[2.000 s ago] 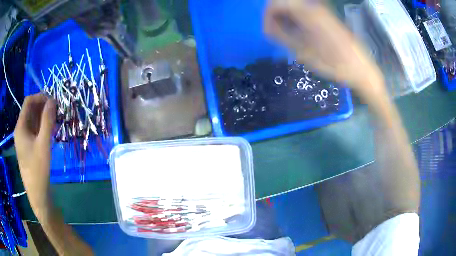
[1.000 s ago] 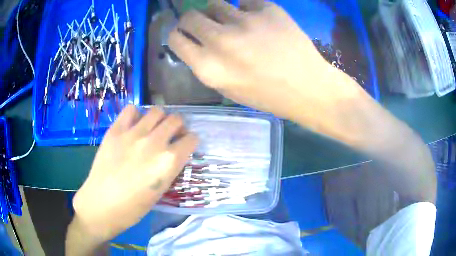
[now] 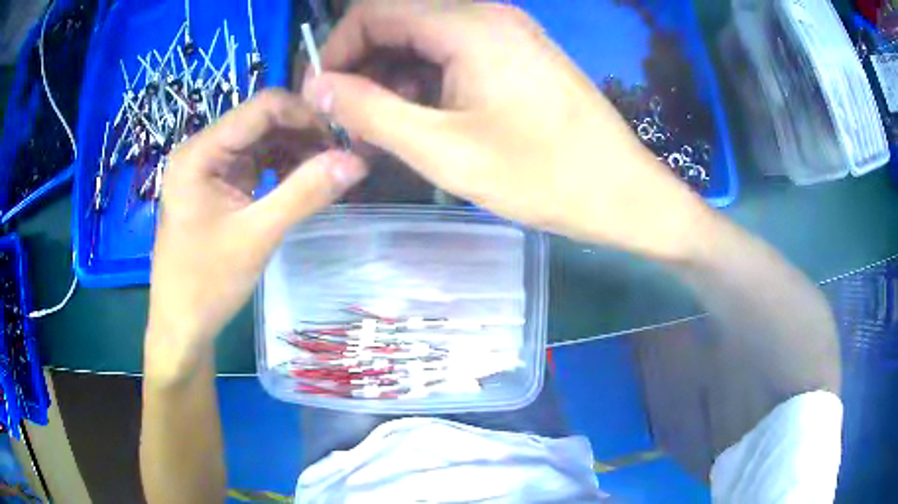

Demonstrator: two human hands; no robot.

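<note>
A wired part (image 3: 311, 49) with a white stick end and a dark middle is held between both hands, above the back edge of the clear box. My left hand (image 3: 241, 197) pinches its lower end between thumb and fingers. My right hand (image 3: 463, 118) pinches it higher up, below the white end. The clear plastic box (image 3: 540, 315) lies nearest my body, with red-and-white parts (image 3: 369, 359) laid side by side in it. The press block is hidden behind my hands.
The left blue tray (image 3: 118, 266) holds jumbled white leads. The right blue tray (image 3: 731, 177) holds small rings (image 3: 679, 162) and is partly covered by my right arm. Whitish stacked boxes (image 3: 827, 98) stand at the far right. A thin white cable (image 3: 61, 108) curves at the left.
My left hand has moved up from over the clear box to meet my right hand. A wired part now shows between them. The red-and-white parts in the box are uncovered.
</note>
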